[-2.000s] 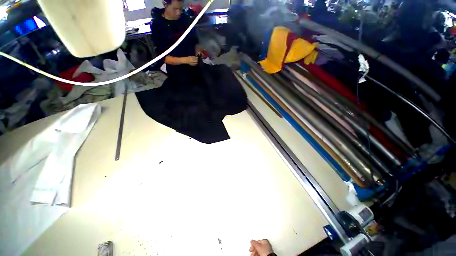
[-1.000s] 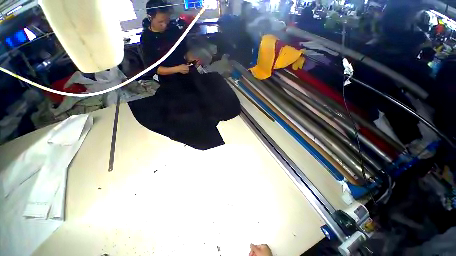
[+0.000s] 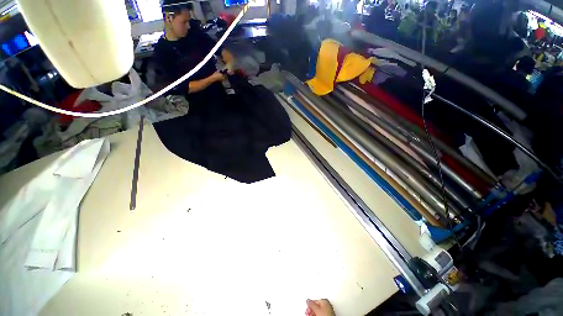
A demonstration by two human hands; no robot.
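My right hand shows small at the bottom edge, over the near side of the cream cutting table. It is cut off by the frame, and I cannot tell if it holds anything. My left hand is not in view. A black fabric piece lies on the far part of the table. Another person's hands are at its far edge. White marker paper lies partly folded on the left side of the table.
A long dark ruler lies left of the fabric. The end cutter's silver rail crosses the table's right side, its white-blue unit at the near end. Fabric rolls lie beyond it. A white hose and a pale lamp-like object hang above.
The view has shifted a little. The grey speckled bar at the bottom left has left the picture. The other person has shifted and turned their head, hands still at the black fabric's far edge.
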